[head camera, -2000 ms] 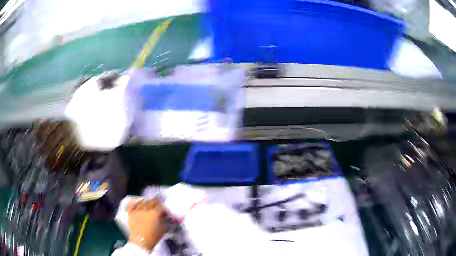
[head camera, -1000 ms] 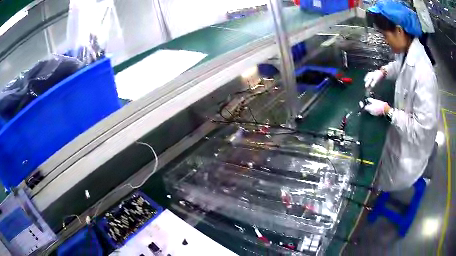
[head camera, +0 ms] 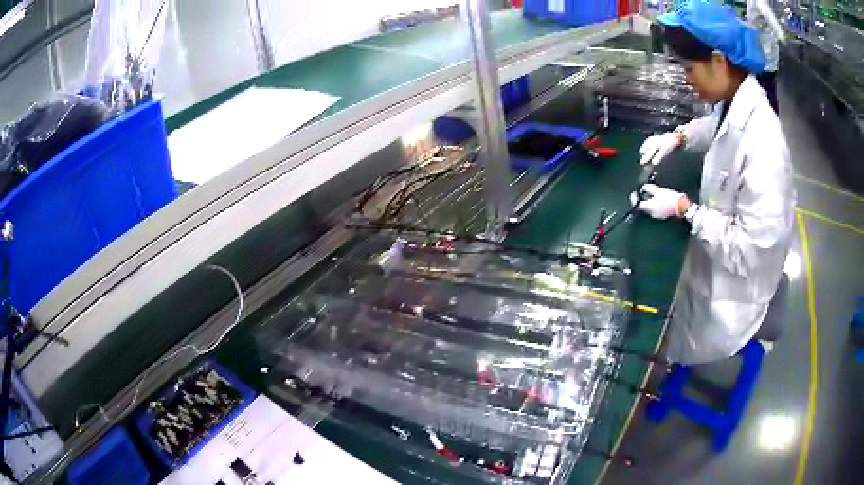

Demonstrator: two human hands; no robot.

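Neither of my hands is in the picture. Nearest in front of me, the white board (head camera: 313, 453) shows at the bottom left, cut off by the edge, with a few small black parts on it. The right blue tray (head camera: 196, 412), full of small black-and-silver parts, lies at its upper left corner. Part of another blue tray (head camera: 109, 461) shows left of it. Plastic-wrapped harness bundles (head camera: 455, 332) lie to the right of the board, with small red parts among them.
A person (head camera: 729, 208) in a white coat and blue cap works at the bench on the right, with white gloves and a blue stool (head camera: 711, 393). A metal post (head camera: 488, 123) rises from the bench. A deep blue bin (head camera: 90, 204) stands at the left; a white cable hangs below the rail.
The view has swung right from the board to the neighbouring bench, and a little further in the last second. My bare-looking hand, seen earlier over the board, is out of the picture.
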